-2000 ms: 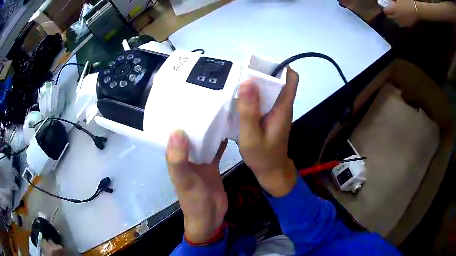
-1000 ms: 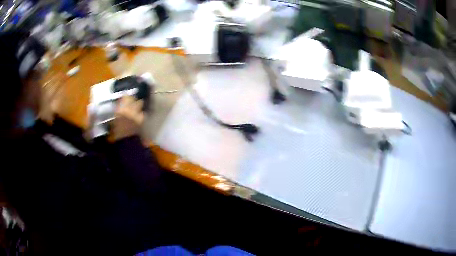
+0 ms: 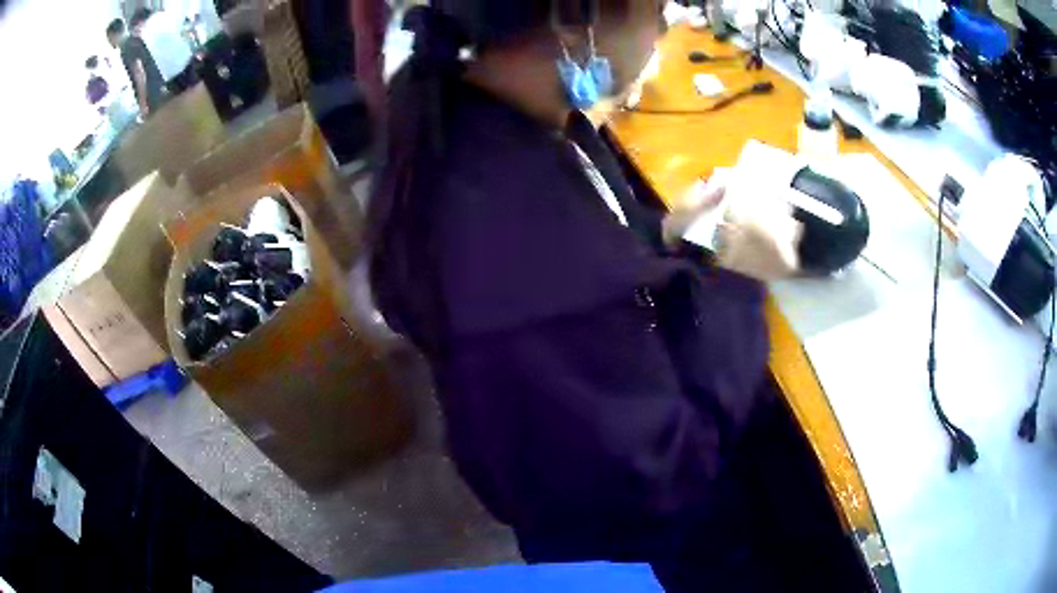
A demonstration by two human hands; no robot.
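Neither of my hands is in the picture; only a strip of my blue coat (image 3: pixel 498 579) shows at the bottom edge. A white camera with a black ball head (image 3: pixel 1011 238) lies on the white-topped bench (image 3: pixel 904 382) at the right. A black cable with a split plug end (image 3: pixel 960 446) hangs down beside it across the bench top. A coworker in dark purple clothing (image 3: pixel 556 313) stands at the bench and holds another white camera with a black head (image 3: pixel 830 220).
An open brown carton (image 3: pixel 313 405) with several black-headed cameras stands on the grey floor (image 3: pixel 464 510) behind the coworker. More cartons (image 3: pixel 116 301) stand to its left. A black surface with white labels (image 3: pixel 104 487) fills the lower left. Other people (image 3: pixel 139 64) are far back.
My view has swung left from the bench to the coworker and cartons. Two seconds ago both my hands held a camera; now both hands and that camera are out of view.
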